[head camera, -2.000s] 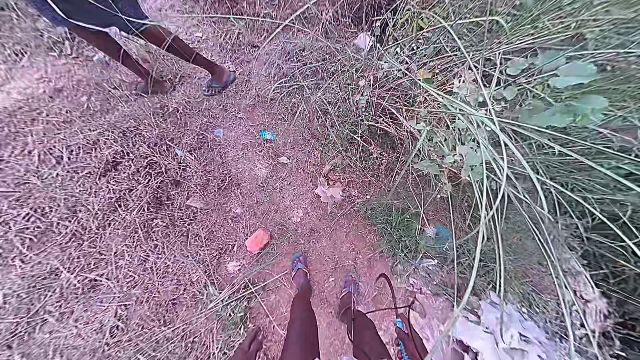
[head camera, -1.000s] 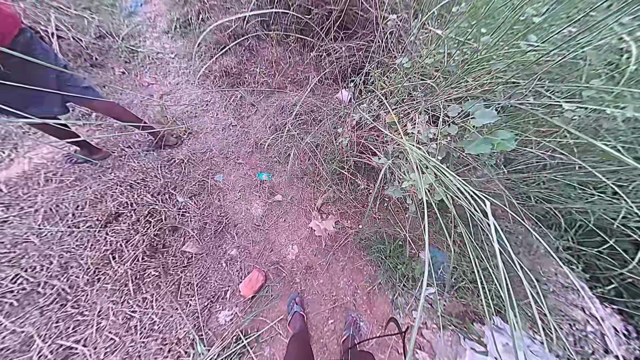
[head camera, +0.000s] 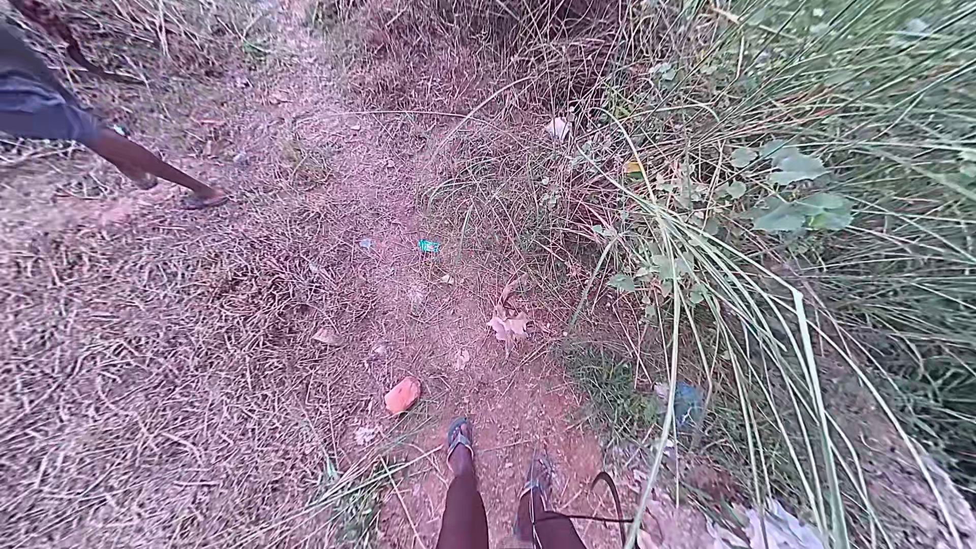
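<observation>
Neither of my hands shows in the head view now. At the bottom, my two legs stand on a dirt path, with a sandal (head camera: 460, 436) on the left foot and another sandal (head camera: 539, 471) on the right. A thin dark curved blade or strap (head camera: 610, 492) reaches in beside my right leg; what holds it is hidden below the frame. An orange-red stone or brick piece (head camera: 402, 395) lies on the ground ahead of my left foot. A dry pale leaf (head camera: 508, 324) lies farther up the path.
Tall green grass (head camera: 762, 305) leans over the path from the right. Dry cut stalks (head camera: 191, 343) cover the ground at left. Another person's leg (head camera: 152, 164) is at upper left. A green wrapper (head camera: 428, 246), a blue plastic scrap (head camera: 688, 404) and white plastic (head camera: 781, 526) lie about.
Two seconds ago both my hands showed at the bottom edge, the right one by a blue item; they are now out of view. The other person has moved toward the left edge.
</observation>
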